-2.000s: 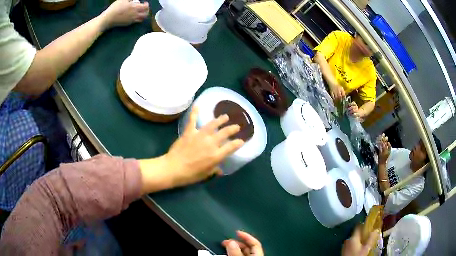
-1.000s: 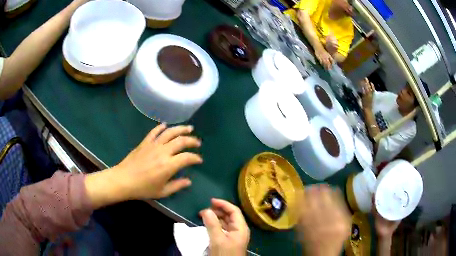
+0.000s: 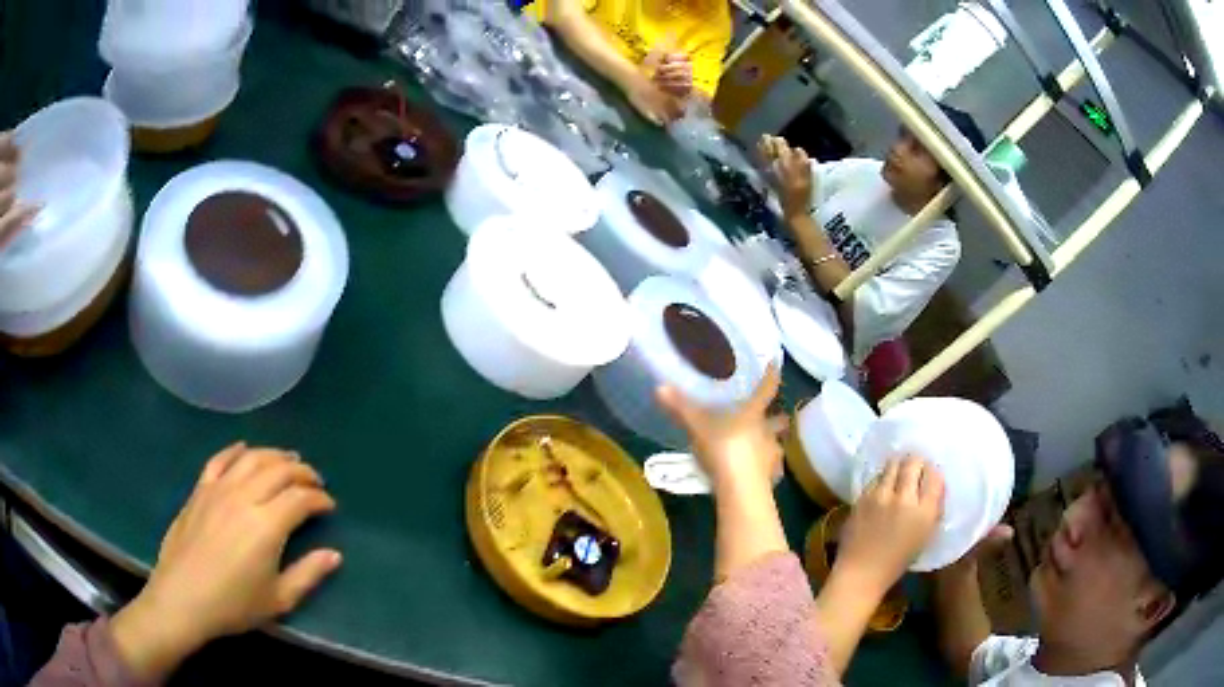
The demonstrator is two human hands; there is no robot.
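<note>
My left hand point(image 3: 235, 537) rests palm down with spread fingers near the table's front edge, holding nothing. My right hand point(image 3: 732, 430), in a pink sleeve, reaches up beside a frosted drum with a dark oval top point(image 3: 638, 362). A small white cloth point(image 3: 678, 471) sticks out at its left side; the grip is partly hidden. A yellow-tan base housing point(image 3: 497, 544) lies open side up between my hands, with a black fan point(image 3: 581, 552) and thin wires inside. Another frosted drum point(image 3: 222, 349) stands beyond my left hand.
White tubs point(image 3: 517, 322) stand beyond the base. A dark brown housing point(image 3: 349, 141) and clear bags point(image 3: 497, 61) lie farther back. Stacked tubs point(image 3: 61, 228) stand at left. Close at right, another person's hand point(image 3: 899, 517) holds a white tub point(image 3: 960, 470). Workers sit opposite.
The view has swung right. My left hand has come off the frosted drum onto the table. The tan base was set down on the table. My right hand and the cloth have moved forward and right.
</note>
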